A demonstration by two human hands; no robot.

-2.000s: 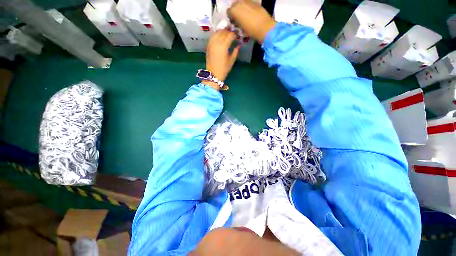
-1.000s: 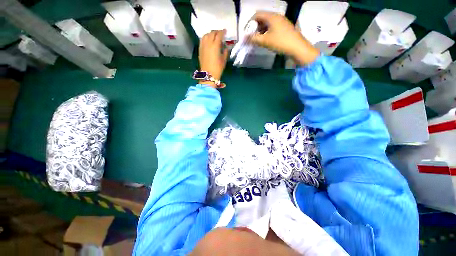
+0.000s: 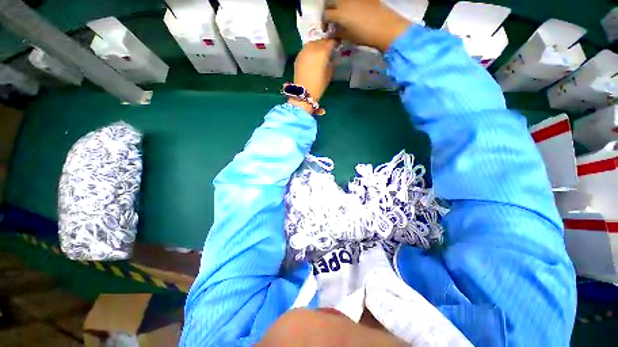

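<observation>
White retail boxes with open top flaps, one of them at the left, stand in a row along the far side. My left hand is at the front of a box near the top centre. My right hand is over the top of the same box, its fingers close to my left fingers. Whether either hand holds a cable or a flap is hidden. A tangled pile of coiled white cables lies close to my body, between my blue sleeves.
A full clear bag of cables lies at the left on the green surface. A grey metal bar crosses the upper left. Larger white cartons with red stripes stand at the right edge. An open brown carton is at the lower left.
My right hand has moved from in front of the boxes up to a box top, and the white cable it held no longer shows. The box row has shifted right in view. My left hand moved slightly right.
</observation>
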